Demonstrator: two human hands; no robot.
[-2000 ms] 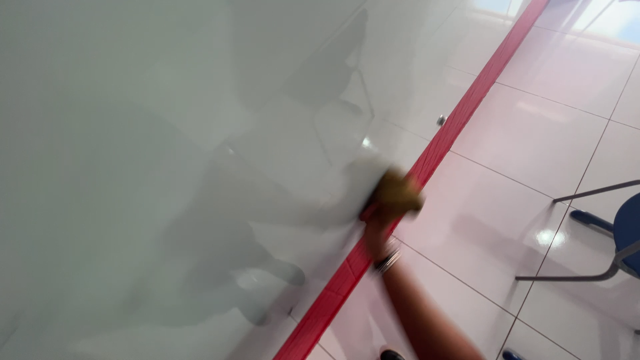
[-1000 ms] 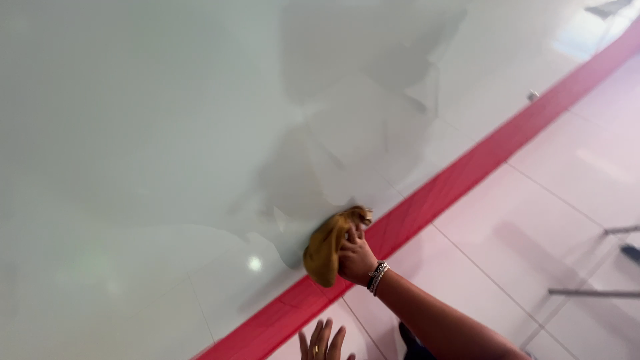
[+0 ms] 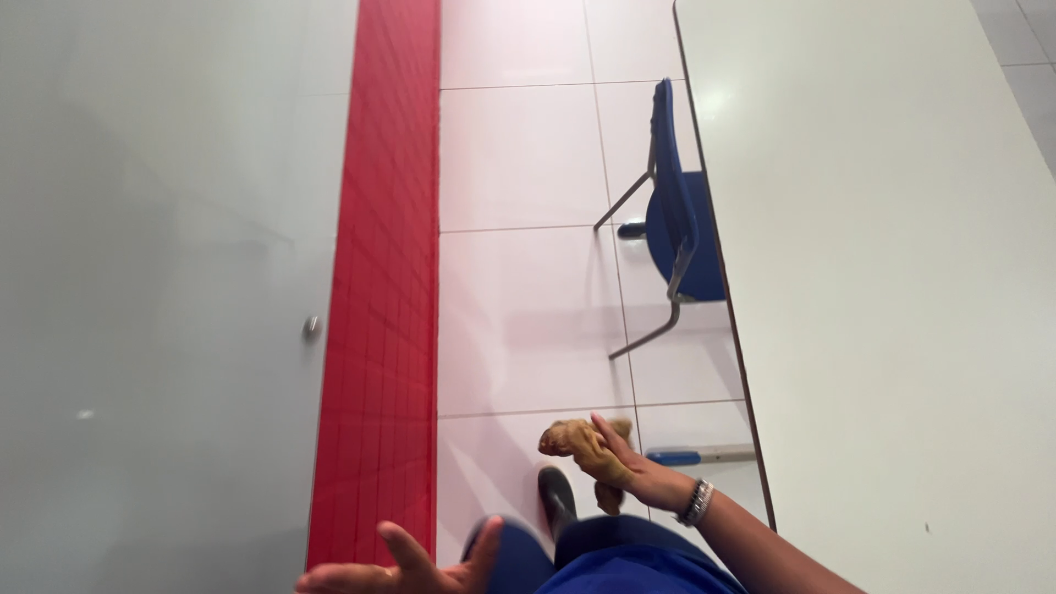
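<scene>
My right hand (image 3: 639, 474), with a bracelet at its wrist, holds a crumpled mustard-brown cloth (image 3: 590, 445) above the tiled floor, just in front of my body. Folds of the cloth hang on both sides of the fingers. At the bottom left, my left hand (image 3: 417, 569) is held out with its fingers spread and nothing in it. It is nearest to the red tiled strip (image 3: 384, 289), which runs beside a glossy pale panel (image 3: 165, 289). Neither the hand nor the cloth appears to touch the panel.
A white table top (image 3: 874, 289) with a dark edge fills the right side. A blue chair (image 3: 689, 223) with metal legs is partly under it. Below the chair, a blue-tipped table foot (image 3: 676, 458) lies on the floor. A small metal knob (image 3: 311, 327) sits on the pale panel.
The cloth was against the pale panel beside the red strip; my right hand now holds it off the panel, over the floor. The view has turned strongly, bringing in the table.
</scene>
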